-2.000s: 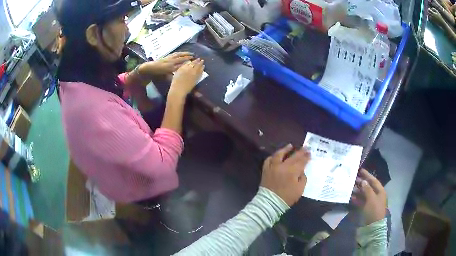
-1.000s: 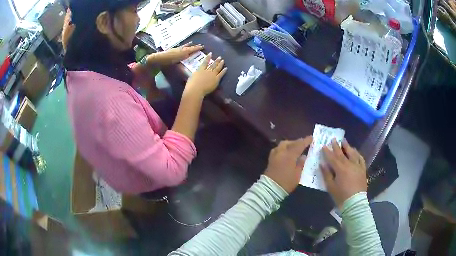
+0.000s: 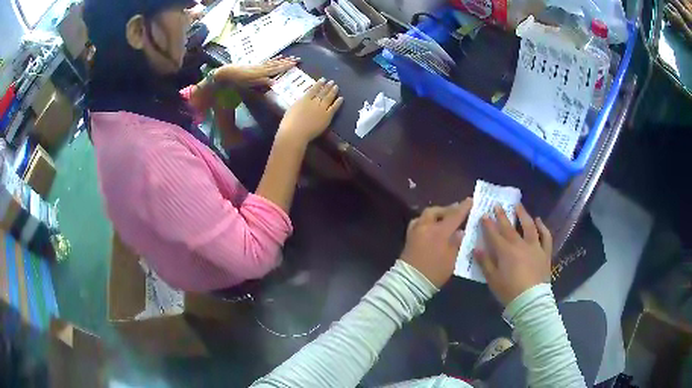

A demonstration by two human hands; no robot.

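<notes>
A printed white leaflet [image 3: 476, 220], folded to a narrow upright strip, lies on the dark brown table near its front edge. My left hand [image 3: 436, 241] is at its left side, with fingertips on the left edge. My right hand [image 3: 517, 254] lies over its right part, fingers spread and pressing on the paper. The right hand hides part of the leaflet. Both forearms wear pale green-white sleeve covers.
A blue tray [image 3: 485, 125] holds unfolded sheets [image 3: 550, 83], folded leaflets [image 3: 421, 54] and a red-capped bottle [image 3: 598, 57]. A crumpled white lump [image 3: 375, 114] lies mid-table. At left, a person in pink presses a sheet [image 3: 293, 86]. A small carton [image 3: 355, 29] stands beyond.
Two seconds ago the leaflet was opened wide between my hands; it is now a narrow strip. My right hand has moved from its right edge onto it. Little differs from one second ago.
</notes>
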